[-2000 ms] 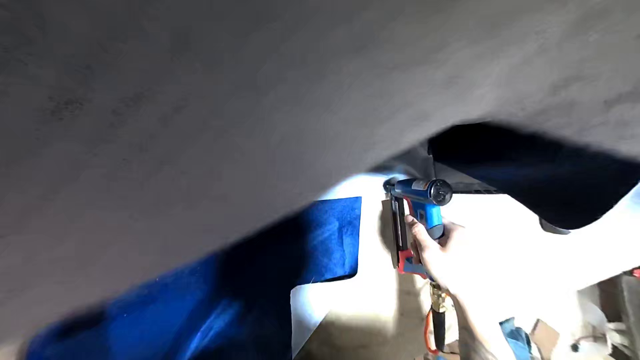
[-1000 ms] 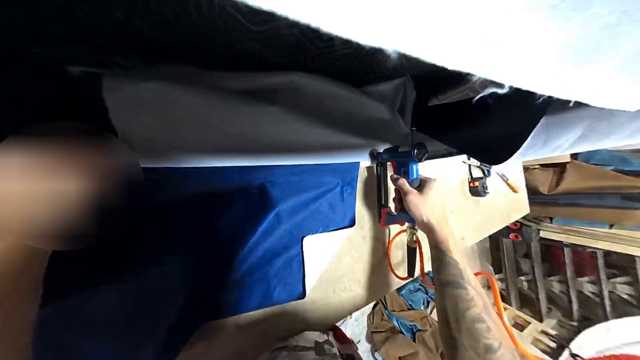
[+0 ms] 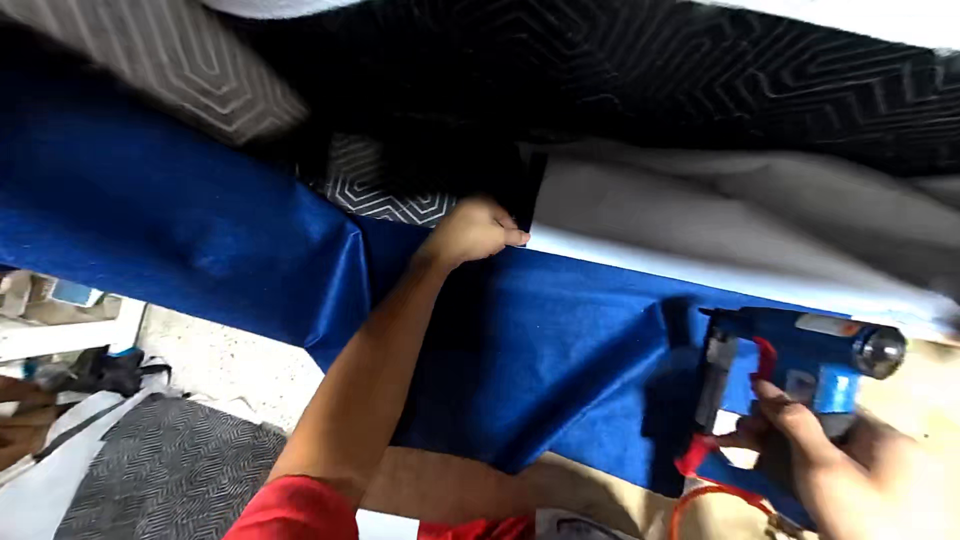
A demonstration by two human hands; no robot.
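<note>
My left hand (image 3: 476, 229) pinches the upper edge of the blue fabric (image 3: 585, 300), at the corner of a grey cloth strip (image 3: 675, 210) with a pale lower border. Folds run through the blue fabric, which stretches across the view to the left. At the right my right hand (image 3: 817, 442) grips a pneumatic staple gun (image 3: 787, 360), dark blue with red parts, over the right part of the blue fabric. Its nose points left, a little below the pale border. An orange-red air hose (image 3: 697, 495) hangs from its base.
Black fabric with a geometric pattern (image 3: 712, 75) drapes across the top. Wooden board (image 3: 915, 390) shows at the right. At the lower left are a white frame (image 3: 67, 339), grey patterned cloth (image 3: 172, 465) and mixed scraps (image 3: 112, 375) on the floor.
The view has swung left. My left hand, blurred at the left edge one second ago, is now at the fabric's edge. The staple gun has moved away from the end of the blue fabric, over it.
</note>
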